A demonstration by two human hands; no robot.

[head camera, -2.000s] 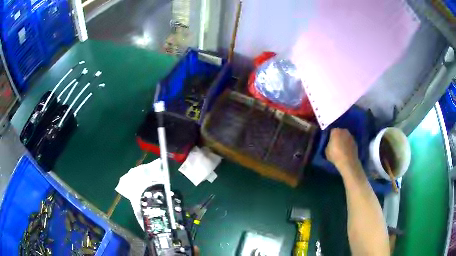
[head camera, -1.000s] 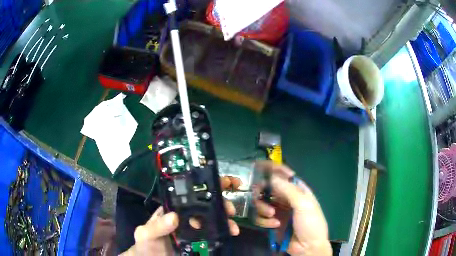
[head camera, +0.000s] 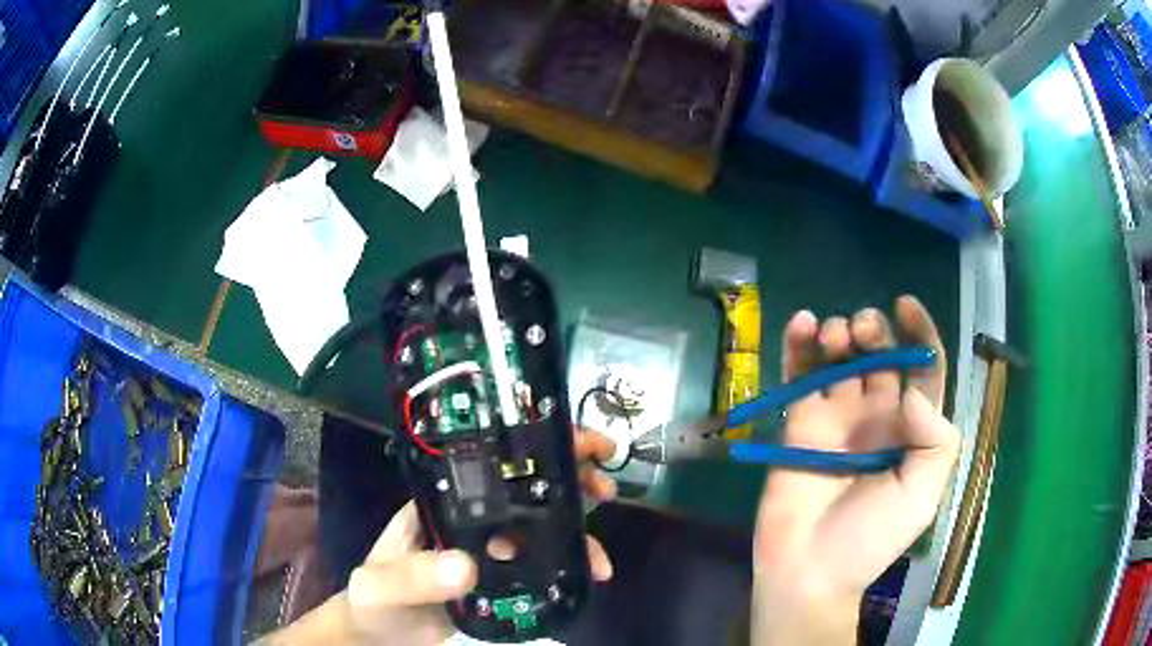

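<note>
My left hand (head camera: 411, 579) holds the black lock housing (head camera: 486, 505) upright, its inside with green circuit boards facing me. A long white cable strip (head camera: 470, 227) rises from it. My right hand (head camera: 844, 517) lies palm up around the blue-handled pliers (head camera: 809, 423), whose handles are spread. The plier tips are at a small round white part beside the housing's right edge, close to my left fingertips. What the tips grip is too small to tell. The silver metal block (head camera: 628, 379) lies behind, partly hidden.
A yellow-handled hammer (head camera: 738, 341) lies behind the pliers. A brown parts tray (head camera: 588, 133), a red-and-black box (head camera: 331, 133), blue bins and a white grease pot (head camera: 929, 139) stand farther back. White wipes (head camera: 303, 252) lie left. A blue tub of metal pieces (head camera: 209, 505) is at left.
My right hand went from the blue bin at the back to beside the housing and now holds the blue-handled pliers. The housing was lifted into fuller view in my left hand.
</note>
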